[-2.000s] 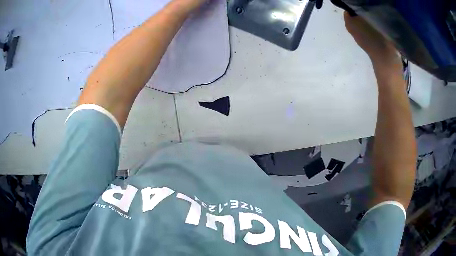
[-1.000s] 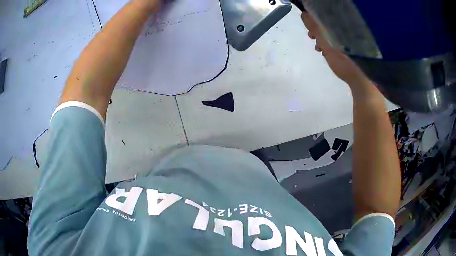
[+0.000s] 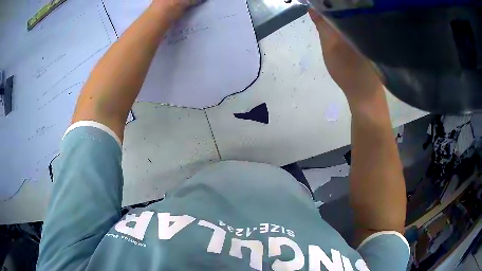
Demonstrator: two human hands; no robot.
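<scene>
The cutting machine [image 3: 423, 47], with a large dark grey and blue motor body, fills the upper right. Its silver base plate [image 3: 275, 11] lies on the table at the top edge, beside the fabric lay. The white-lilac paper marker [image 3: 211, 63] covers the lay, whose curved cut edge shows dark. My left hand [image 3: 177, 4] lies on the marker, partly cut off by the top edge. My right hand [image 3: 330, 39] is beside the motor; its fingers are hidden behind the machine, so its grip does not show.
A dark triangular offcut [image 3: 256, 114] lies on the pale table [image 3: 296, 90] near its front edge. A yellow-green bar [image 3: 45, 13] rests on the marker at upper left. A small dark metal piece [image 3: 6, 94] is at the left edge. Scraps [image 3: 449, 143] are heaped below the table at right.
The motor body now fills more of the upper right, and less of the base plate shows. The yellow-green bar has come into view. The offcut and lay edge have shifted right in the picture.
</scene>
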